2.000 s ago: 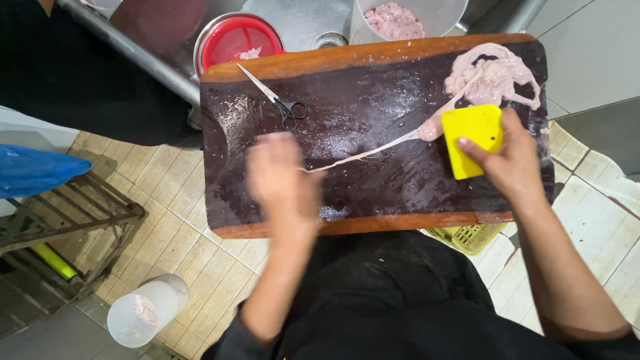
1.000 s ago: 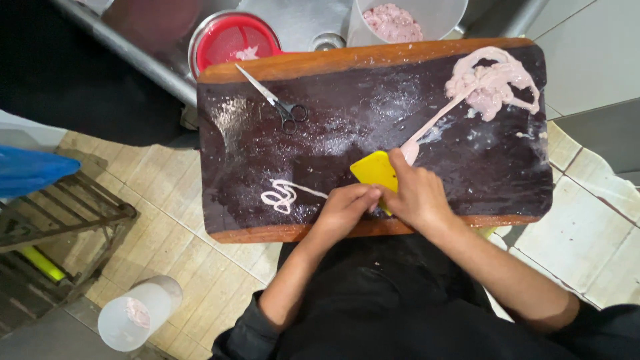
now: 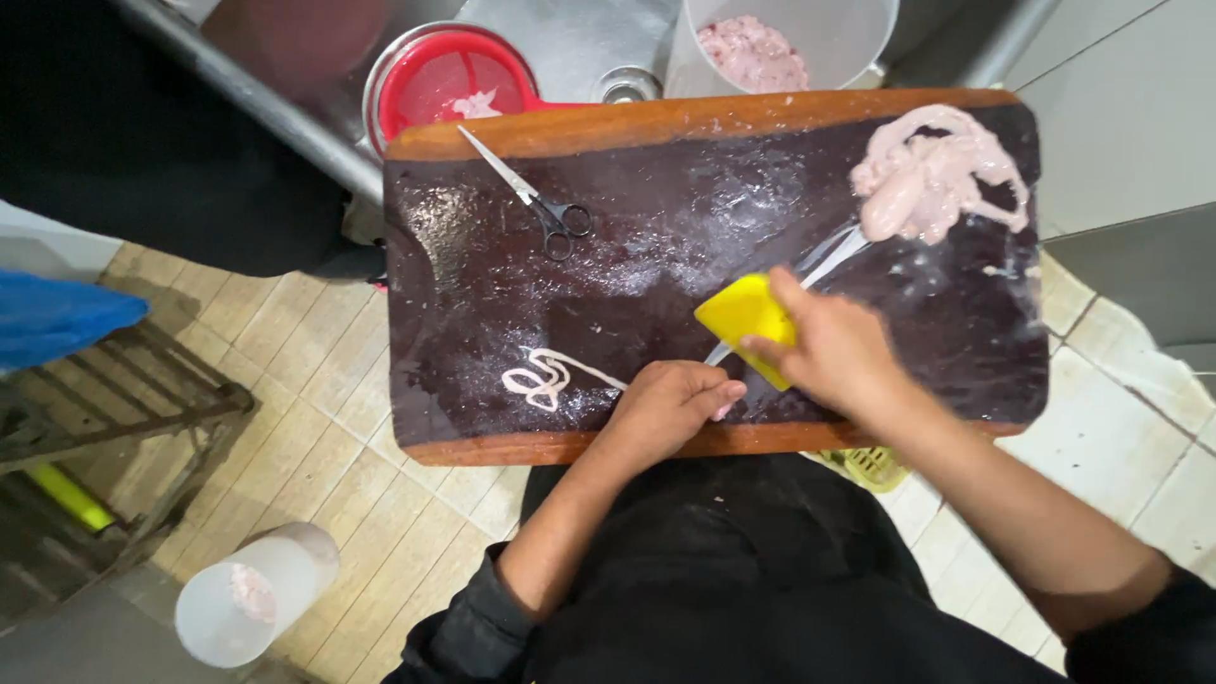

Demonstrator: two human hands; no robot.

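Observation:
A strip of pale animal casing (image 3: 836, 256) stretches across the dark cutting board (image 3: 646, 228), from a pink coiled heap (image 3: 936, 176) at the top right toward my hands. My left hand (image 3: 674, 404) pinches it near the board's front edge. From there a thin white tail (image 3: 546, 375) runs left and lies in loops. My right hand (image 3: 826, 342) grips a yellow plastic scraper (image 3: 750, 318), which presses over the strip just right of my left hand. Scissors with black handles (image 3: 546, 214) lie at the board's upper left, blades pointing to the back edge.
Behind the board, a red strainer (image 3: 442, 81) over a metal bowl and a translucent tub (image 3: 879, 38) of pink scraps stand in a steel sink (image 3: 560, 38). At left are a metal rack (image 3: 123, 418) with a blue bag (image 3: 57, 318), a plastic container (image 3: 223, 608) and a person in dark clothing (image 3: 142, 142).
My left hand has come from the board's left to its front middle. The scraper has moved left and down from beside the heap, then slightly up. The casing's bulge has shifted back to the heap.

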